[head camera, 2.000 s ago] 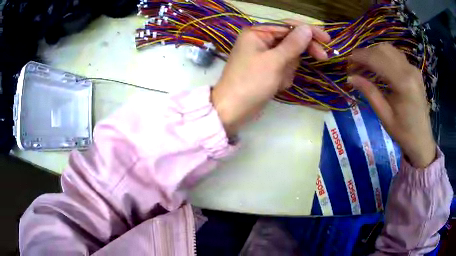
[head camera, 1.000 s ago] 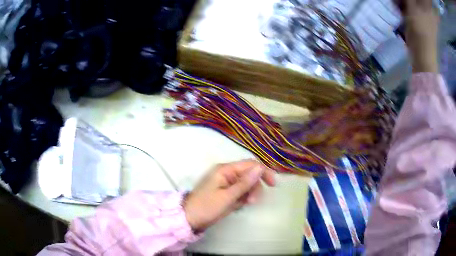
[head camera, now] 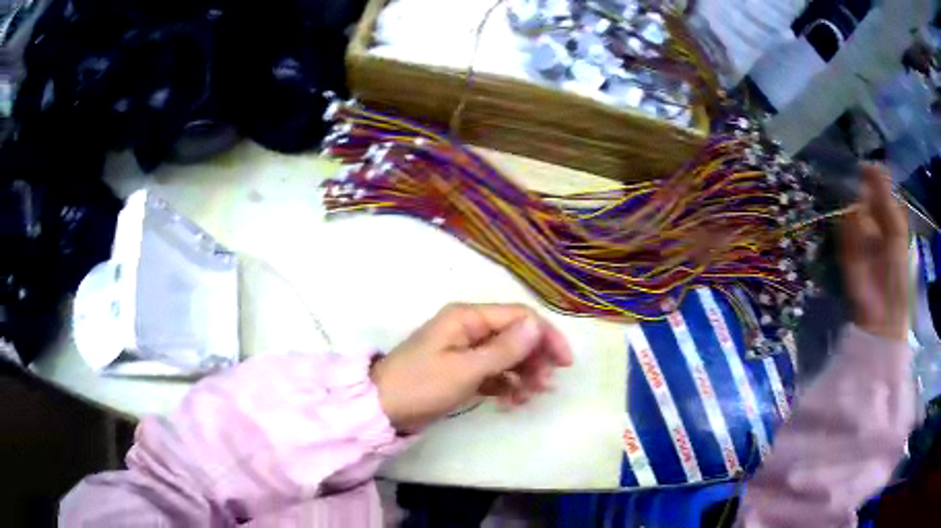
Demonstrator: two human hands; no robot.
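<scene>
The white bracket (head camera: 175,294) lies tilted at the left of the bench, its round disc to the left. A thin dark wire trails from it towards my left hand. My left hand (head camera: 464,361) is over the middle of the bench with fingers curled; a short bit of dark wire shows under it, and whether the fingers pinch it cannot be told. My right hand (head camera: 875,248) is at the far right, blurred, with a thin yellowish wire at its fingers. The heaped wire harness (head camera: 578,248) lies across the bench, white connectors at its left end.
A low carton tray (head camera: 516,108) behind the harness holds white parts and silvery-grey parts (head camera: 588,52). Glossy black shells (head camera: 196,93) are piled at the back left. Blue-and-white BOSCH packaging (head camera: 686,387) lies under the harness's right part. Greyish-white pieces stand at the upper right.
Both hands have left the harness; my left hand moved down towards the front, my right went up to the back right, then down to the right edge. The view has shifted, showing the carton.
</scene>
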